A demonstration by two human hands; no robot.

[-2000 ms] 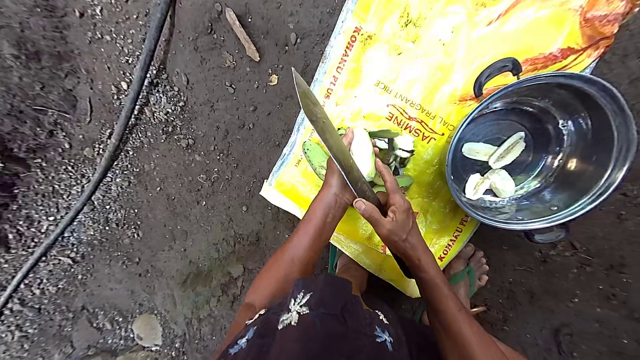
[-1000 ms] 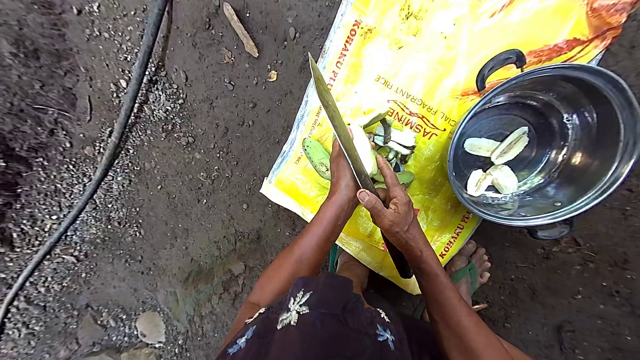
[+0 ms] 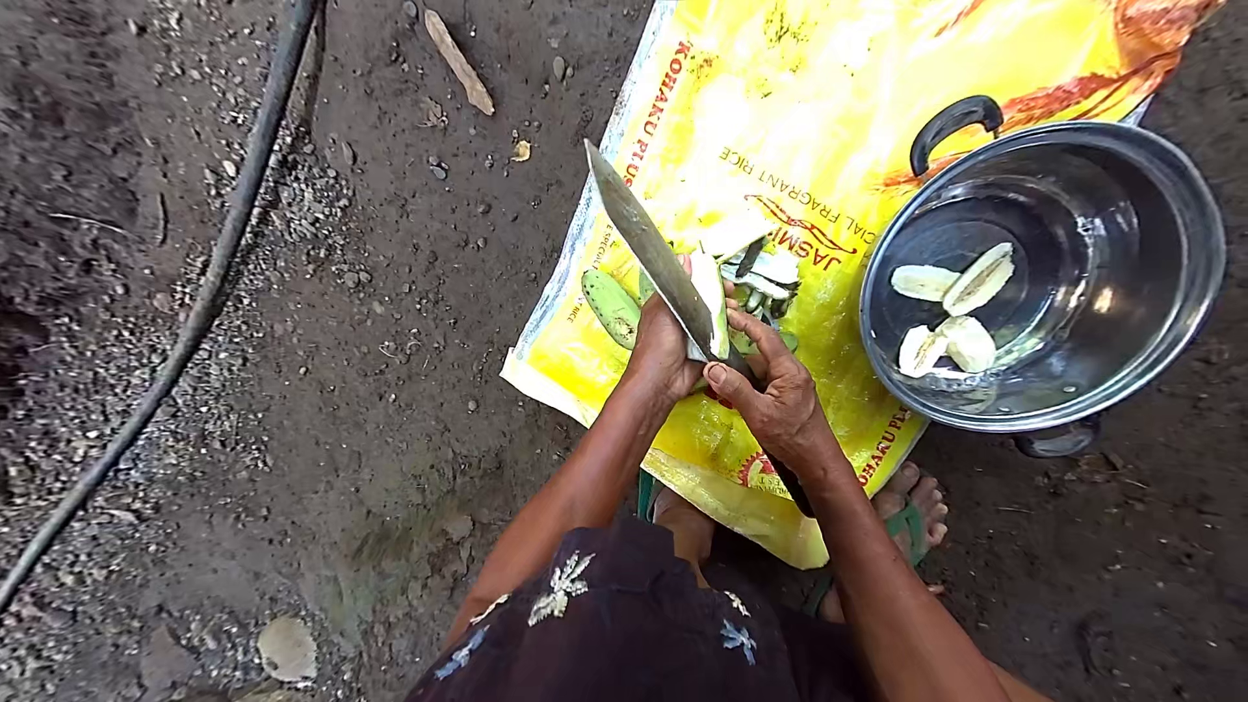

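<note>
My right hand is closed on the dark handle of a long machete-like knife, whose blade points up and left. Under the blade, my left hand holds a partly peeled green banana or plantain, its pale flesh showing. Part of the fruit is hidden by the blade. An unpeeled green fruit lies left of my left hand. Cut peels are heaped just beyond my hands. To the right, a steel pot holds several pale peeled pieces.
A yellow printed rice sack lies under the peels and partly under the pot. A black hose crosses the dirt ground at the left. A wood chip and a flat stone lie there too. My sandalled feet are beside the sack.
The knife has shifted along the fruit, and more pale flesh shows beside the blade than one second ago. Both hands keep their holds. The pieces in the pot look unchanged.
</note>
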